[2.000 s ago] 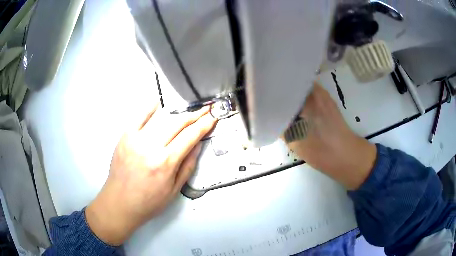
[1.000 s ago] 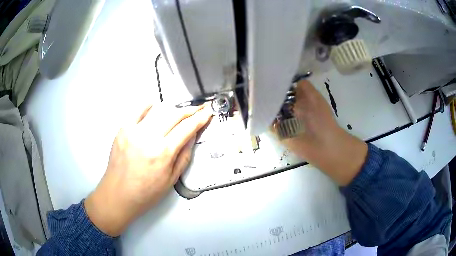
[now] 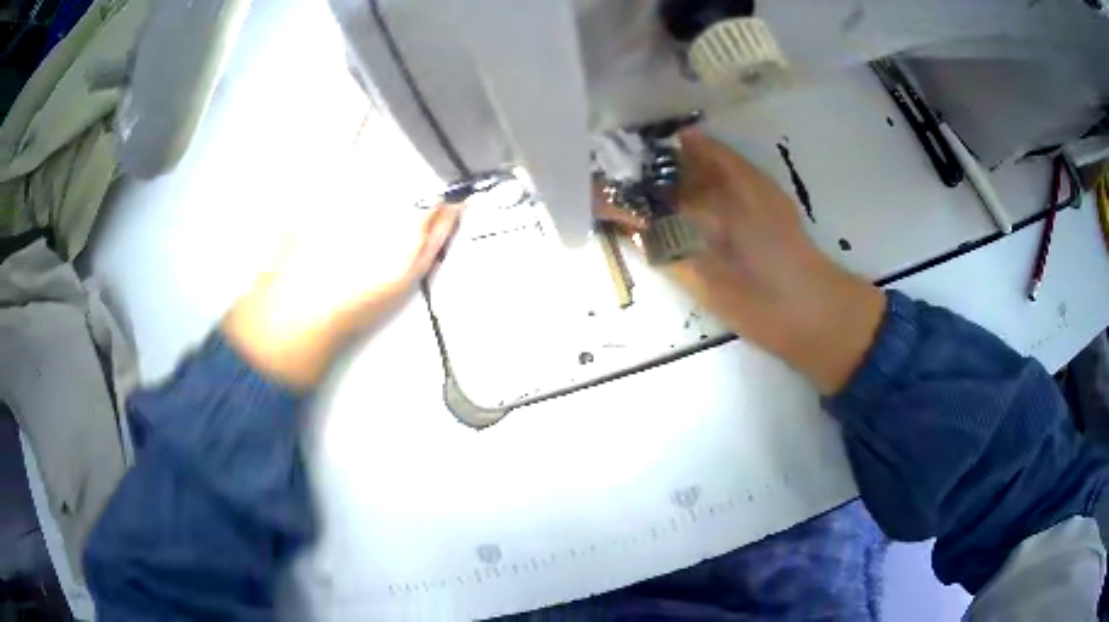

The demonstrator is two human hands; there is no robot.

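The white sewing machine head (image 3: pixel 487 85) fills the top middle. My left hand (image 3: pixel 347 273) lies left of the needle area, washed out by glare, its fingertips near the presser foot (image 3: pixel 493 185). My right hand (image 3: pixel 754 243) is right of the head, its fingertips hidden behind the metal parts and the ribbed cream knob (image 3: pixel 671 238). Any fabric under the fingers cannot be made out in the glare. The needle plate area (image 3: pixel 535 328) shows in front, with a small tan strip (image 3: pixel 619 270) on it.
Grey-beige fabric (image 3: pixel 55 377) and olive-green fabric (image 3: pixel 61 146) lie at the far left. A slim black tool (image 3: pixel 930 140), a white stick (image 3: pixel 977 182) and a dark red pencil (image 3: pixel 1046 243) lie at the right. Ruler markings (image 3: pixel 584 553) run along the front edge.
My left hand has moved up and left, its fingertips drawn back from the needle, with more sleeve showing. The view has shifted, and more of the tan strip shows.
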